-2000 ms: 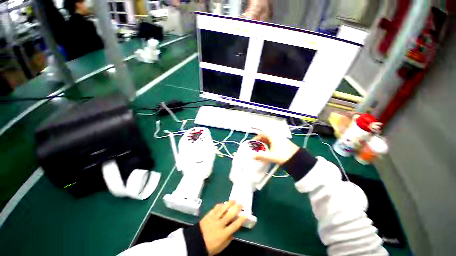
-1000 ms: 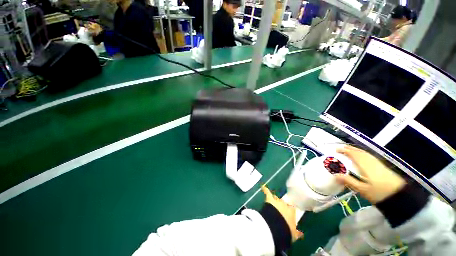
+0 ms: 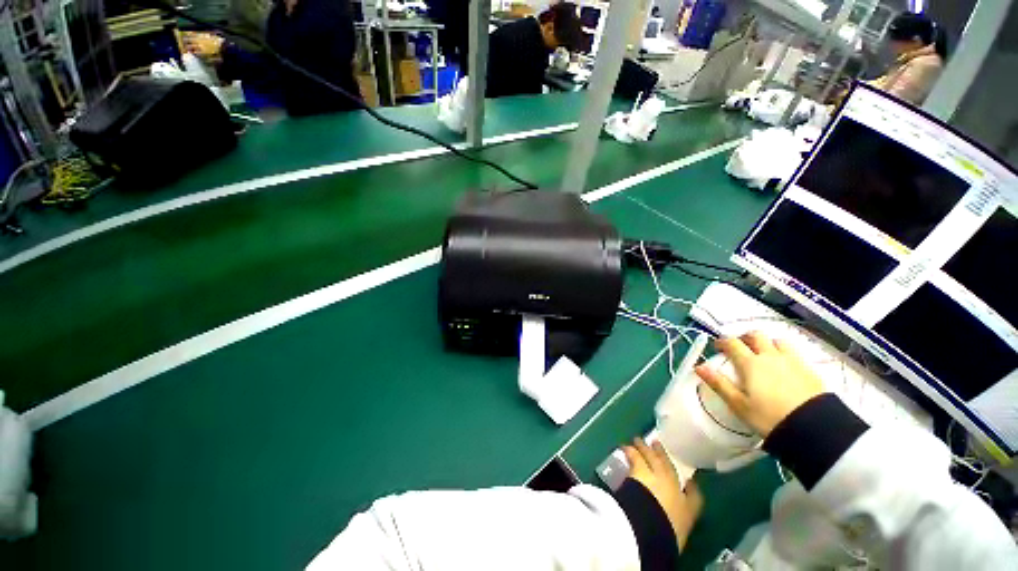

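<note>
A white security camera (image 3: 706, 429) lies on the green bench at the lower right. My right hand (image 3: 764, 379) rests over its round head, fingers spread on top, and covers the LED ring. My left hand (image 3: 665, 491) holds its narrow base end near the bench's front edge. Part of a second white camera shows below my right sleeve, mostly hidden.
A black label printer (image 3: 531, 273) with a white label strip (image 3: 558, 388) stands left of the camera. The monitor (image 3: 893, 245) with dark panes is at right, a white keyboard (image 3: 726, 307) before it. People sit beyond the green line. A white object is at the left edge.
My right hand has moved from the side of the camera head onto its top, covering the LED ring. The head now faces away from view. The view has shifted slightly left.
</note>
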